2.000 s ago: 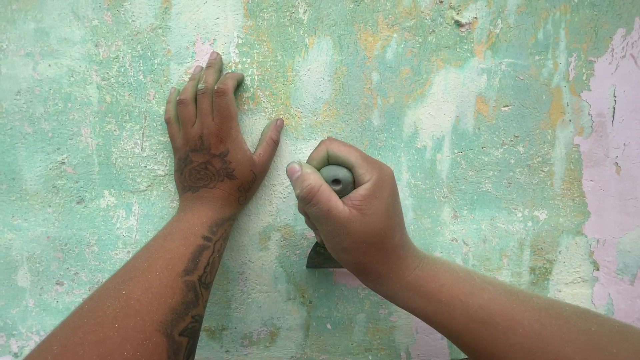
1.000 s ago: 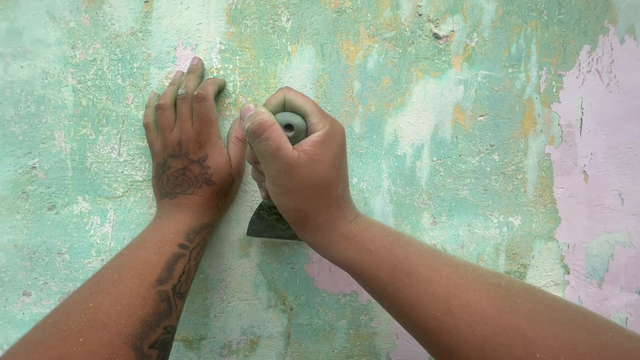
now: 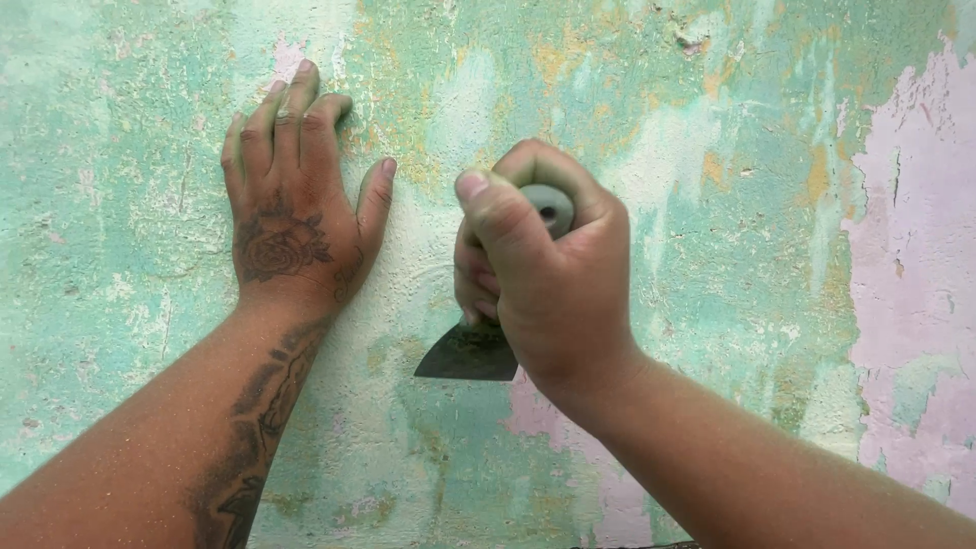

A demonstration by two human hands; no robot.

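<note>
My left hand (image 3: 293,191) lies with spread fingers against a wall of worn, peeling green paint (image 3: 396,473), left of the middle of the view. To its right, my right hand (image 3: 553,267) is closed in a fist around the grey handle of a putty knife (image 3: 469,354). The rounded handle end with a dark hole shows between thumb and index finger. Below the fist the dark, flared metal blade points down, its straight edge at or close to the wall; contact cannot be told. Most of the handle is hidden by my fingers.
Bare pinkish patches show on the wall, a large one (image 3: 907,290) at the right and a smaller one (image 3: 534,415) below the blade. A chipped hole (image 3: 690,44) sits near the top. Whitish and ochre patches mark the paint around my hands.
One second ago my right hand with the putty knife was right beside my left thumb; now it is farther right, with a gap between the hands. My left hand stays on the wall.
</note>
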